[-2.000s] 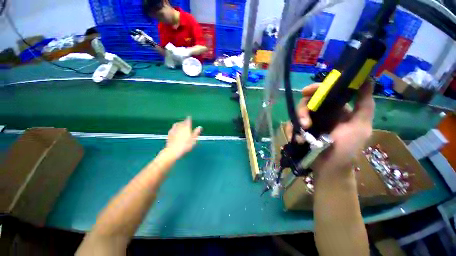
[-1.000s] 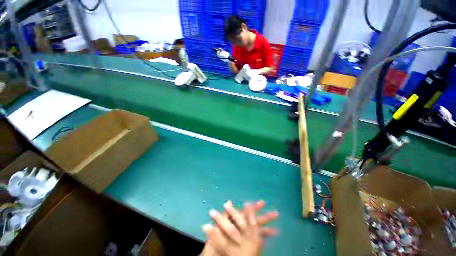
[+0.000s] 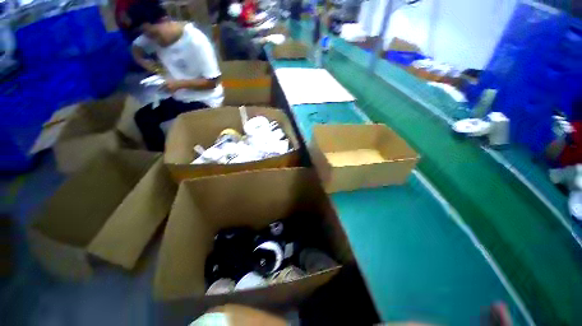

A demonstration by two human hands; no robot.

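Note:
An open deep carton (image 3: 217,197) in front of me holds black housings (image 3: 233,255) and some white round parts. Behind it, another carton (image 3: 182,137) holds a pile of white housings (image 3: 239,149). A blurred fingertip, apparently of my right hand (image 3: 501,314), shows at the bottom right edge, over the green bench top. A sliver of skin also shows at the bottom edge. Whether the hand holds anything cannot be seen. My left hand is not identifiable in view. The screwdriver is out of view.
An open shallow carton (image 3: 367,175) stands on the green bench (image 3: 408,248), with a white sheet (image 3: 313,86) beyond. The conveyor belt (image 3: 459,172) runs at right. Empty cartons (image 3: 96,204) stand on the floor at left. A person in white (image 3: 191,63) sits behind them.
The view has swung far left, bringing the deep cartons and seated person into view. The screwdriver, wooden strip and parts cartons have left the picture. The hands seen together are now mostly out of view.

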